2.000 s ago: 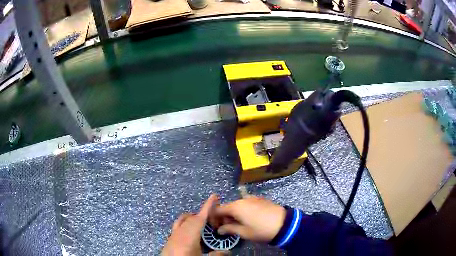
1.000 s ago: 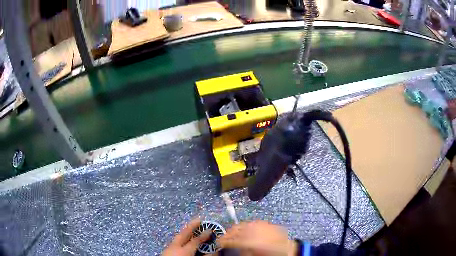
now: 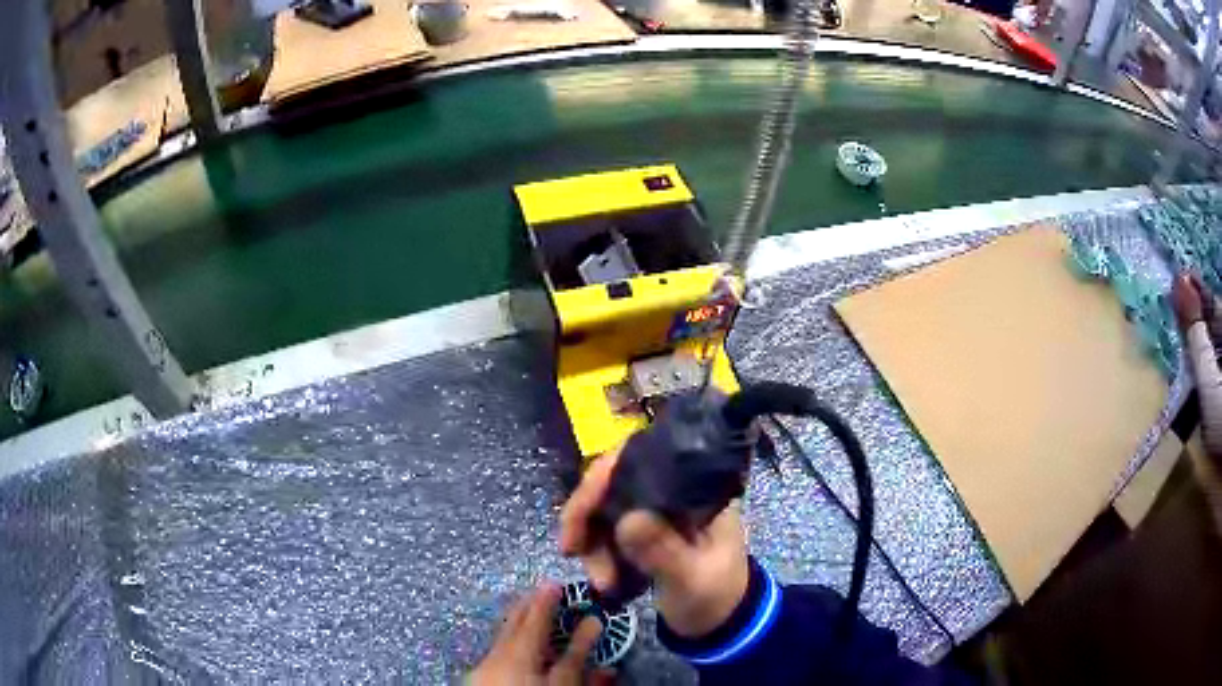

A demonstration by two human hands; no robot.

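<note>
A pale, spoked round housing (image 3: 614,635) lies on the bubble wrap at the bottom centre. My left hand (image 3: 525,646) is at its left side with fingers on it, cut off by the lower edge. My right hand (image 3: 684,563) is closed around the black electric screwdriver (image 3: 686,462), which is held over the housing. The screwdriver's tip is hidden behind my fingers and body of the tool. A thick black cord runs from it to the right. The yellow and black screw feeder (image 3: 623,315) stands just beyond my right hand.
The green conveyor belt (image 3: 402,208) runs behind the feeder, with one housing (image 3: 860,164) at right and another (image 3: 24,386) at far left. A balancer spring (image 3: 775,134) hangs above the screwdriver. Cardboard (image 3: 1005,389) lies right; another person's hand (image 3: 1190,303) is near teal parts (image 3: 1126,288). A metal post (image 3: 94,255) stands left.
My right hand has left the housing and taken hold of the hanging screwdriver, which has moved down towards the housing. The spring is stretched lower. The camera view has shifted.
</note>
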